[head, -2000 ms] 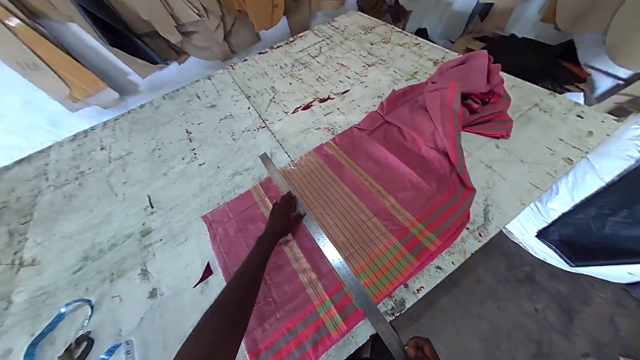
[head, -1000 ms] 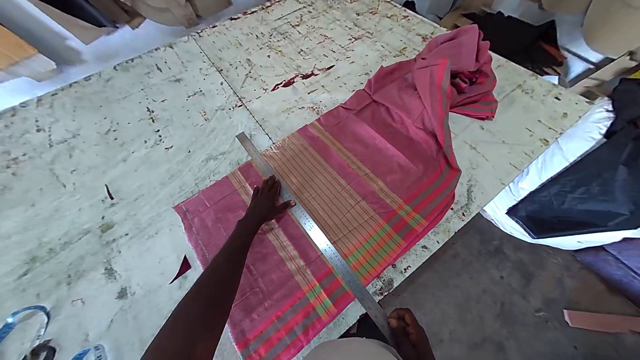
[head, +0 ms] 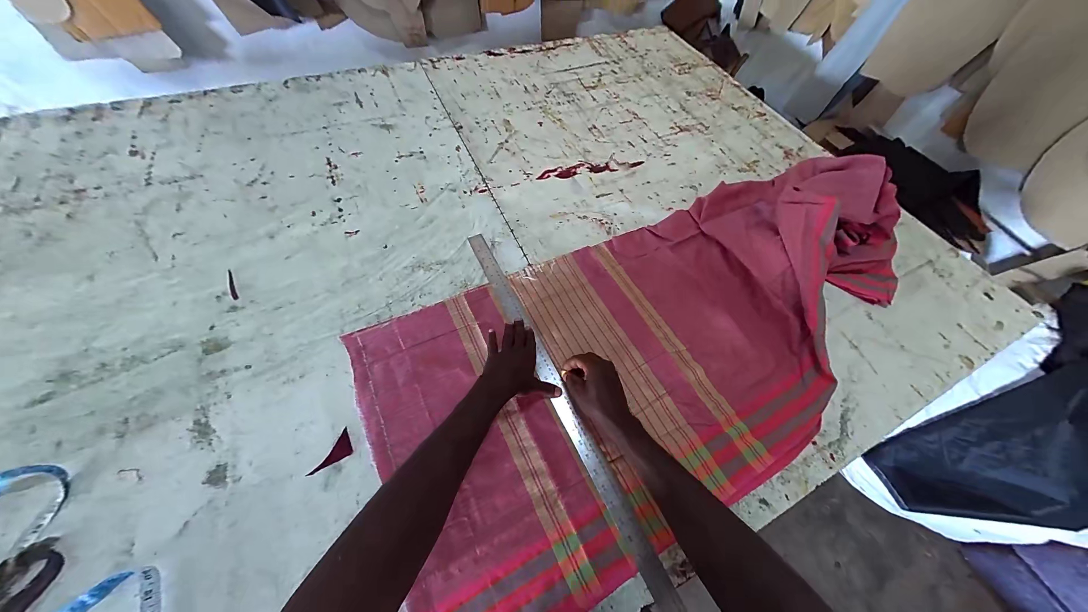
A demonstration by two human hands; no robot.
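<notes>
A pink-red striped cloth (head: 663, 297) lies across the table, flat at the left and bunched at its far right end. Over it, at a slant, lies a long metal ruler (head: 614, 497). My left hand (head: 512, 364) presses on the ruler with its fingers spread. Just right of the ruler's edge, my right hand (head: 595, 387) is closed, fingertips pinched against the cloth beside the ruler; a small yellowish thing shows at the fingertips, too little of it visible to name.
The worn table (head: 212, 221) bears a dark red cloth scrap (head: 333, 452) and, at lower left, a blue-and-white tape measure (head: 51, 484) by a dark looped handle (head: 34, 565). Patterns (head: 999, 102) hang behind. Black sheeting (head: 986, 450) lies at the right, beyond the table edge.
My right hand has moved from the near end of the ruler up to its middle, close to my left hand. My left hand stays on the ruler.
</notes>
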